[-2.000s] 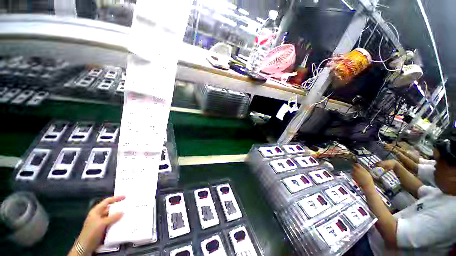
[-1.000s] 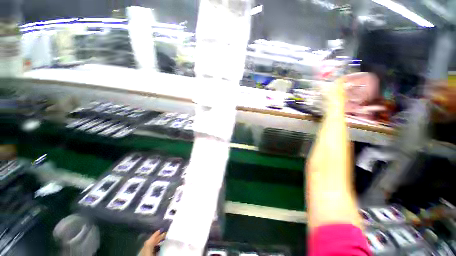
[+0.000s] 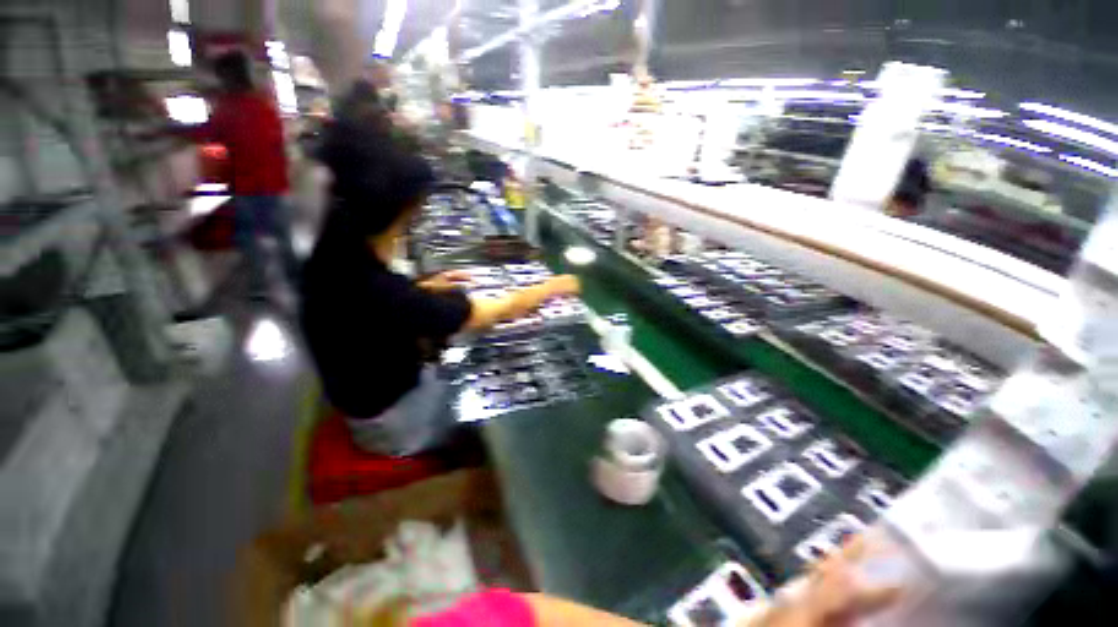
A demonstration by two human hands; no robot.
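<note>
The long white label strip [image 3: 1024, 459] hangs down at the right and is blurred. My left hand [image 3: 840, 590], with a pink sleeve at the bottom edge, is blurred beside the strip's lower end; whether its fingers hold the strip is unclear. My right hand is not in view. A filled tray [image 3: 705, 459] of white devices lies beyond my hand. Another white device [image 3: 717, 596] shows at the bottom, close to my forearm. The white-grey label roll [image 3: 630, 461] stands on the green bench to the left of the tray.
A seated person in black [image 3: 380, 294] reaches over dark trays [image 3: 527, 367] at left. A cardboard box [image 3: 497, 527] with crumpled whitish waste is below the bench. More filled trays [image 3: 907, 361] lie beyond, beside a raised shelf [image 3: 797, 233]. A person in red [image 3: 251, 141] stands behind.
The view has swung left, bringing in the seated person and the box. My raised right arm has left the picture. The strip now appears farther right.
</note>
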